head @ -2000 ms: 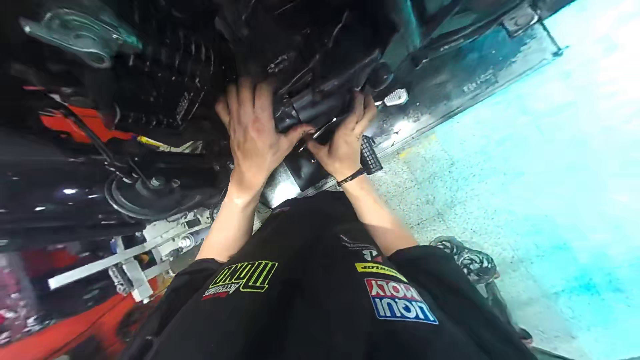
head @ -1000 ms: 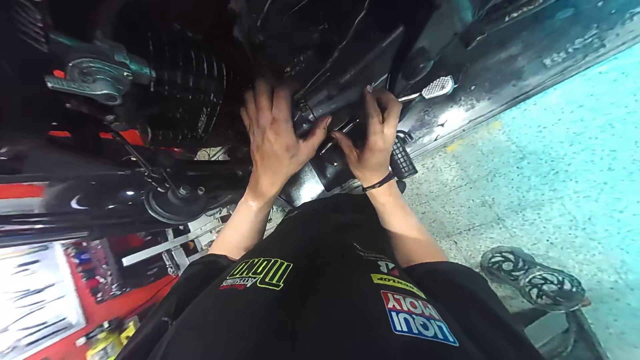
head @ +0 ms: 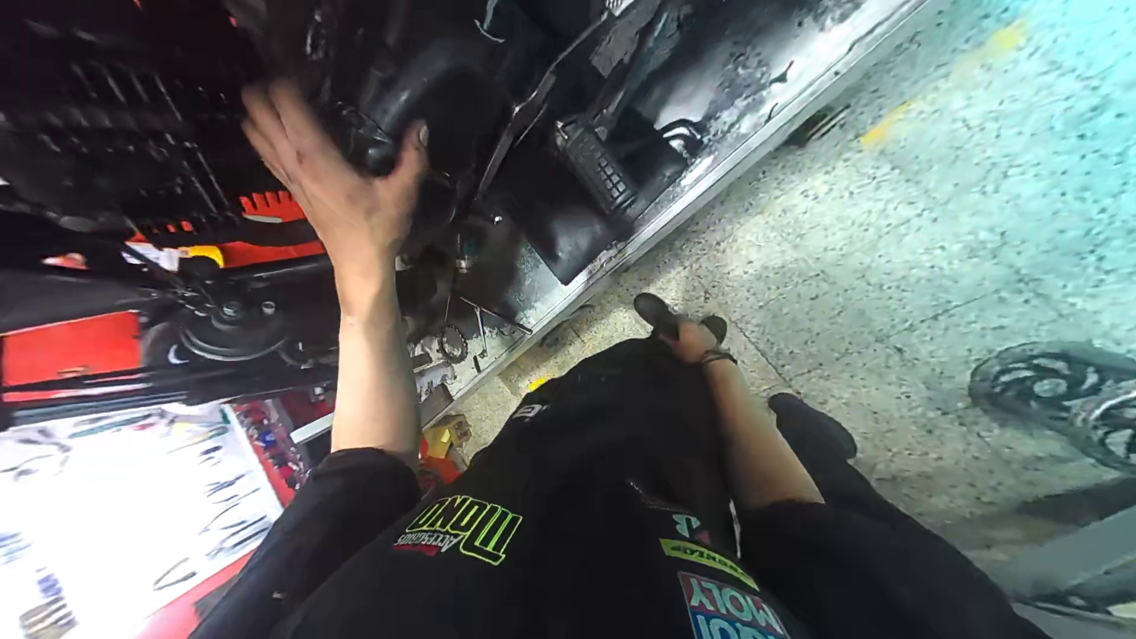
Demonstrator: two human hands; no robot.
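Observation:
My left hand (head: 342, 186) is raised at the upper left with fingers and thumb spread. It lies over or against a rounded black part (head: 435, 89) of what looks like a motorcycle; exact contact is unclear. Around it are dark, finned machine parts (head: 115, 115). My right hand (head: 692, 342) is low at centre right, beside my dark-clothed leg, with a bracelet at the wrist. Dark rounded shapes (head: 655, 312) adjoin its fingers; whether they are held or are part of a shoe cannot be told.
A black ribbed pedal or footrest (head: 599, 164) stands near the work platform's metal edge (head: 661, 231). Small tools and a ring-shaped part (head: 453, 343) lie on the platform. Brake discs (head: 1052, 386) are at the right. A bright tool tray (head: 133, 524) sits lower left.
My right hand has come away from the black machine part and dropped to beside my leg. Earlier both hands were at that part; my left hand is still near the machine. The view has shifted.

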